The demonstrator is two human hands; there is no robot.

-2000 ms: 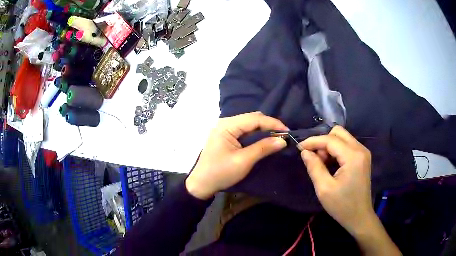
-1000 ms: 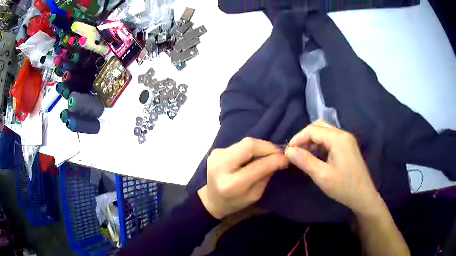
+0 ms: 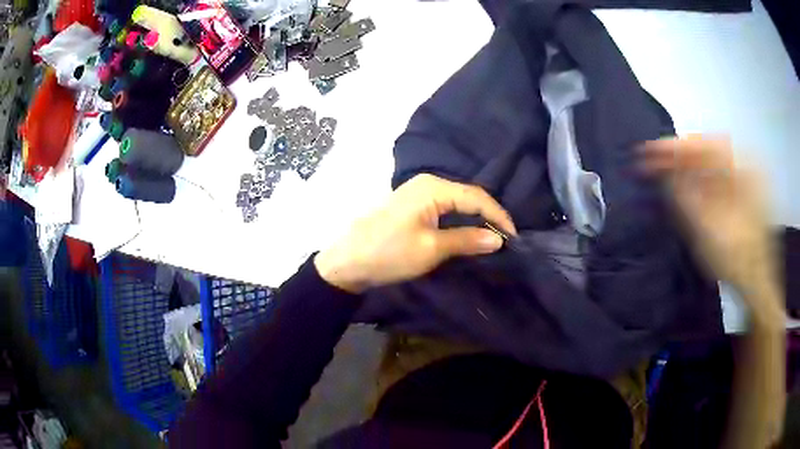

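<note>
The dark navy garment (image 3: 474, 131) lies over the table edge and the lap, with a pale grey lining strip (image 3: 566, 162) showing at its middle. My left hand (image 3: 412, 232) pinches the garment's edge between thumb and index finger, with a thin bright bit of a metal clasp (image 3: 496, 230) showing between the fingertips. My right hand (image 3: 710, 193) is raised over the garment's right side, away from my left hand. It is motion-blurred, and whether it holds a needle or thread cannot be seen.
Small square fasteners (image 3: 298, 140) lie scattered on the white table (image 3: 219, 232), with longer metal plates (image 3: 338, 53) beyond. A tin (image 3: 202, 110) of small metal pieces and thread cones (image 3: 151, 153) are at the left. Blue plastic baskets (image 3: 149, 342) stand below the table edge.
My right hand has moved from beside my left fingertips out to the right and up. My left hand still pinches the cloth edge, now with its thumb and index finger more clearly in view.
</note>
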